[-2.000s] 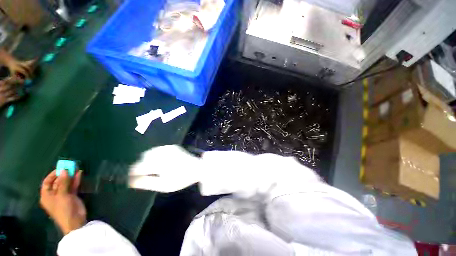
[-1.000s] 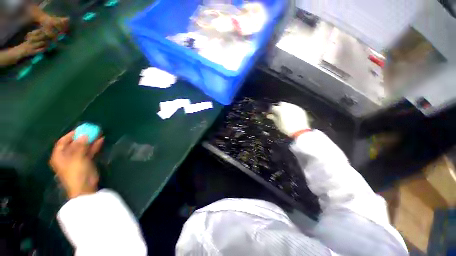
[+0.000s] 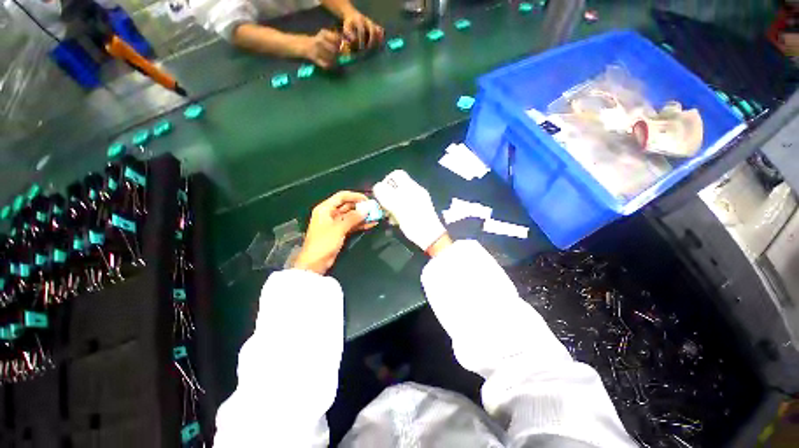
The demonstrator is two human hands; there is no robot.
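Note:
My bare left hand (image 3: 331,227) holds a small teal part (image 3: 371,210) by its edge, over the green bench (image 3: 289,197). My right hand (image 3: 409,208), in a white glove, meets it from the right, its fingers closed at the part. Whether a clip is between the gloved fingers is hidden. Clear plates (image 3: 277,245) lie loose on the bench left of and below my hands. The wide black bin of loose clips (image 3: 613,332) is at the lower right.
A black foam tray (image 3: 114,332) with rows of clipped teal parts stands at left. A blue bin (image 3: 561,192) holds clear bags and rolls at right, with white paper strips (image 3: 464,162) beside it. Another person's hands (image 3: 346,39) work across the line among spaced teal parts.
My right hand has left the clip bin and come to the teal part in my left hand. The view has turned left, bringing the loaded foam tray into sight.

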